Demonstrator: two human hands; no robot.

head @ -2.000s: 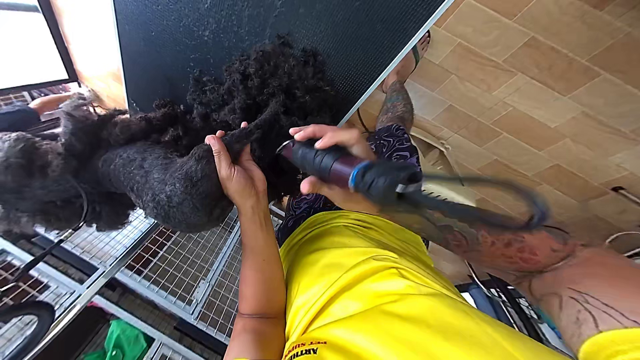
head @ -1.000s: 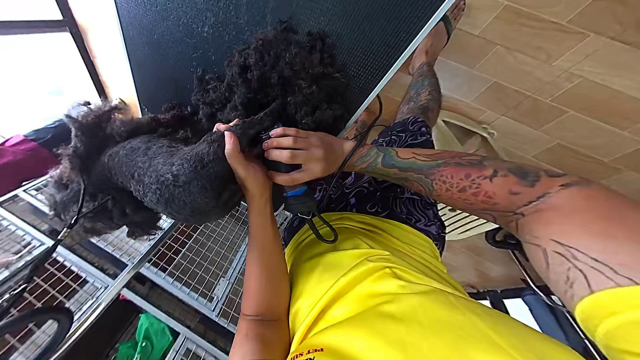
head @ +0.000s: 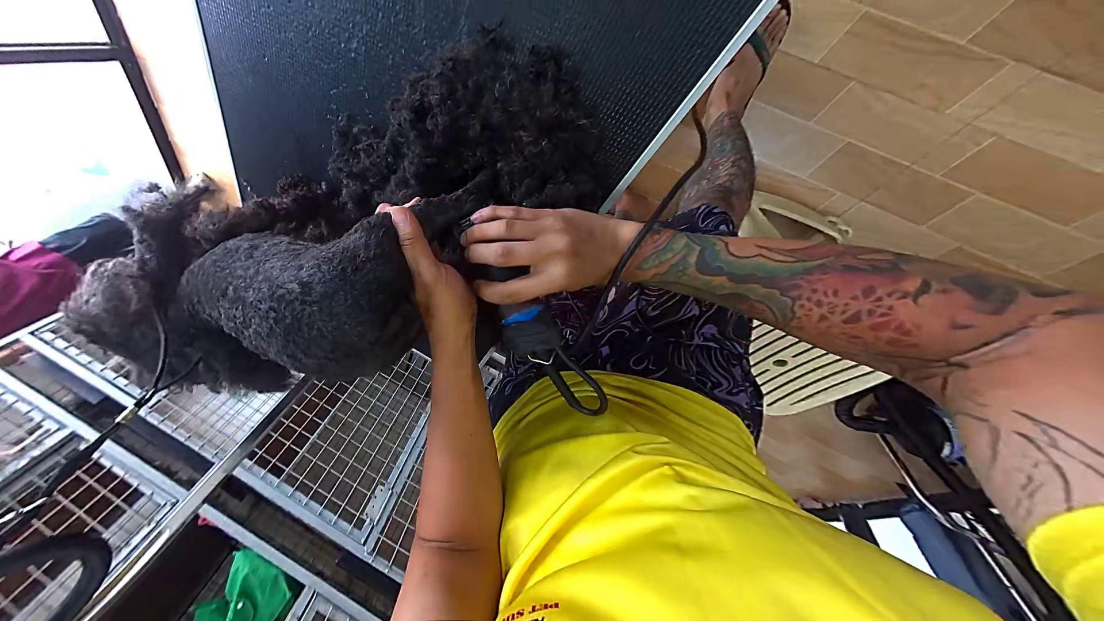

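A dark, curly-coated dog [head: 285,297] stands at the edge of a black textured grooming table [head: 285,78], its head toward the left and a thin loop around its neck. My left hand [head: 435,272] grips the dog's rear, thumb on top, fingers hidden behind. In my right hand [head: 543,250] is a corded electric clipper [head: 526,323], its black body under my fingers and a blue band showing below them. The clipper's front end lies against the dark fur beside my left hand; its blade is mostly hidden. A large heap of dark curly hair [head: 500,121] lies on the table behind the dog.
Metal wire cages [head: 354,448] stand at the lower left, with a green cloth [head: 250,591] among them. The clipper's cord [head: 634,250] runs over my right wrist. A slatted plastic seat [head: 802,366] and a tiled floor [head: 931,112] are at the right.
Two seconds ago the clipper pointed sideways, its rear end and cord to the right; now its rear end points down toward my shirt. My right hand has turned and come close to my left hand.
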